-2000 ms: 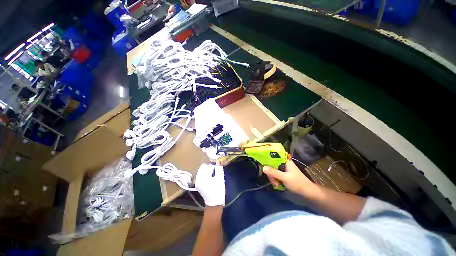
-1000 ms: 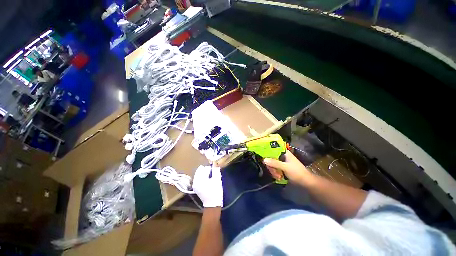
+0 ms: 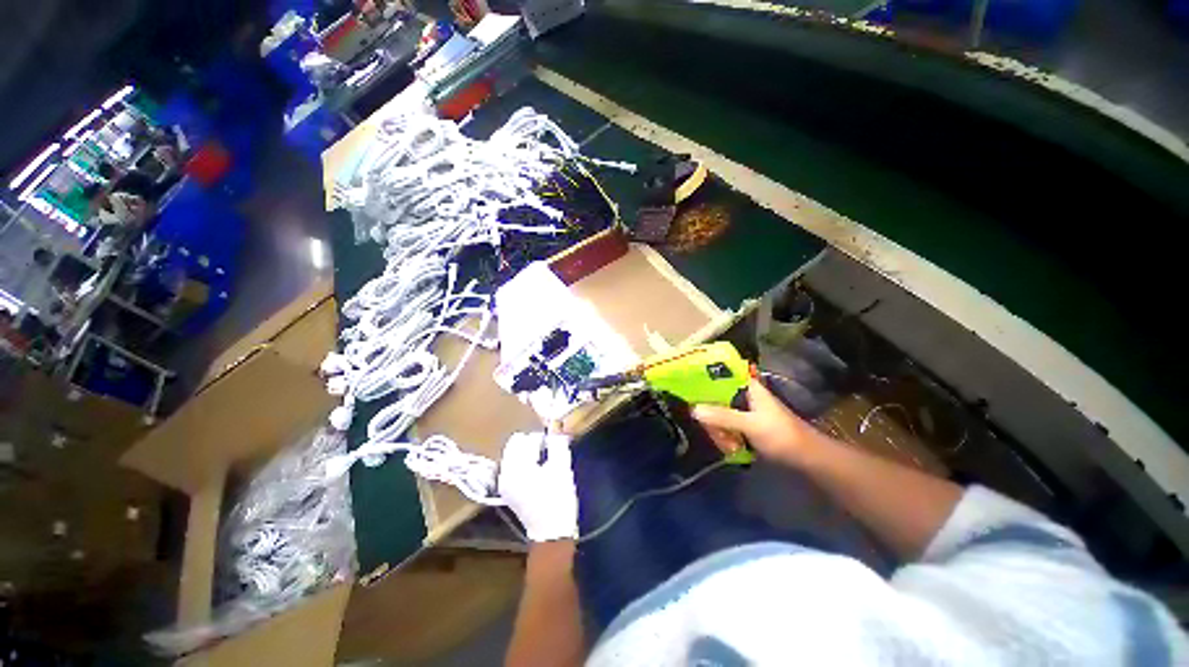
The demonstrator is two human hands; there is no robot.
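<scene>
My right hand (image 3: 752,424) is bare and holds the lime-green hot glue gun (image 3: 700,375). Its dark nozzle points left, over the lower part of the open white plastic housing (image 3: 532,310). A small green circuit board (image 3: 576,366) and dark parts show inside the housing, which lies on the tan work tray (image 3: 652,289). My left hand (image 3: 539,485), in a white glove, is at the tray's front edge, just below the housing. Its fingers are close together near a thin dark piece; whether they grip it or the housing's end cannot be told.
White power cords (image 3: 398,280) are heaped left and behind. A red-sided parts box (image 3: 589,257) with dark wires stands behind the tray. A dark round item (image 3: 674,180) lies beyond. An open carton (image 3: 196,521) holds bagged cords at left. The conveyor belt (image 3: 835,143) runs along the right.
The glue gun and right hand have shifted slightly, with the nozzle still over the housing's lower end. The left hand stays at the tray's edge. The whole view has moved a little.
</scene>
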